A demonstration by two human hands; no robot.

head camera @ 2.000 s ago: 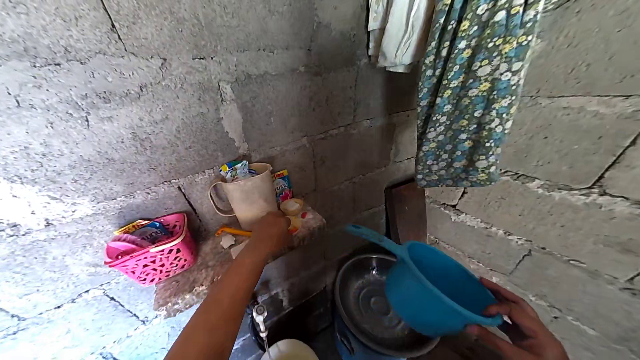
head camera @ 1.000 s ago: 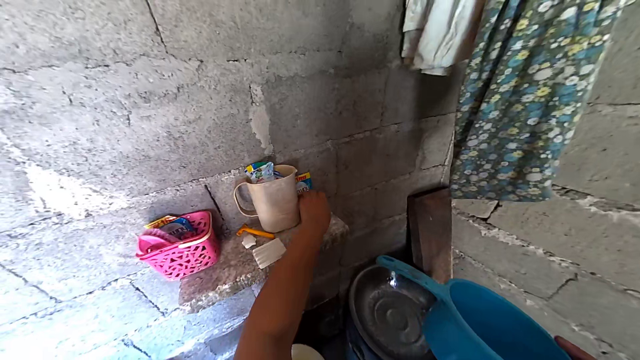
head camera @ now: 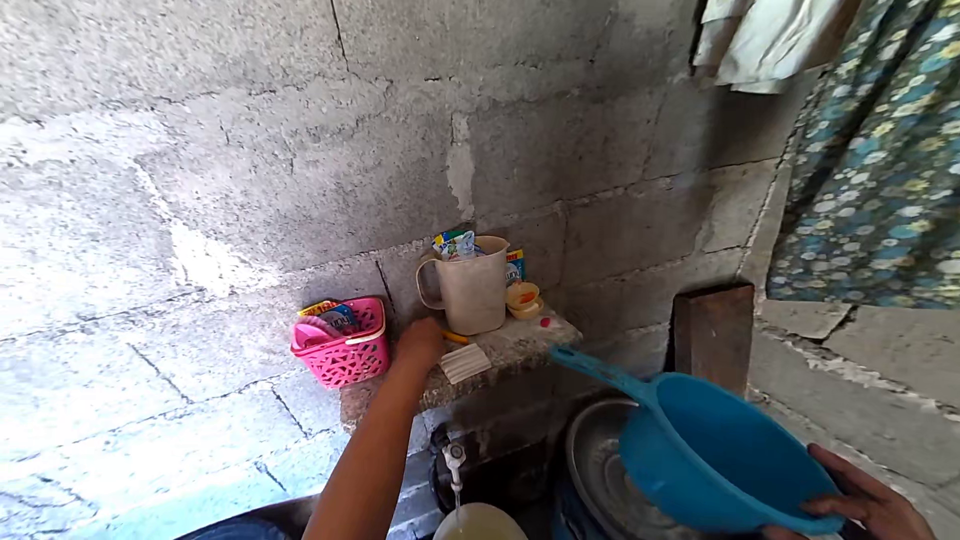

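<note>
My left hand (head camera: 421,342) reaches onto a rough concrete ledge (head camera: 525,349), between a pink plastic basket (head camera: 349,361) and a beige plastic pitcher (head camera: 475,298); its fingertips are hidden, so any hold is unclear. Beside it lie an orange-handled item (head camera: 455,337) and a ridged whitish piece (head camera: 465,363). Small yellowish cups (head camera: 523,298) stand right of the pitcher, which has packets in its top. My right hand (head camera: 862,491) grips the rim of a blue plastic dipper (head camera: 667,457), its handle pointing to the ledge.
Below, water runs from a tap (head camera: 454,457) into a pale container (head camera: 480,523). A round metal lid or basin (head camera: 600,457) sits under the dipper. A brown board (head camera: 712,334) leans in the corner; a floral curtain (head camera: 877,172) and whitish cloth (head camera: 780,45) hang at the upper right.
My left hand has moved from the pitcher's right side to its left, near the pink basket. The blue dipper stays in my right hand.
</note>
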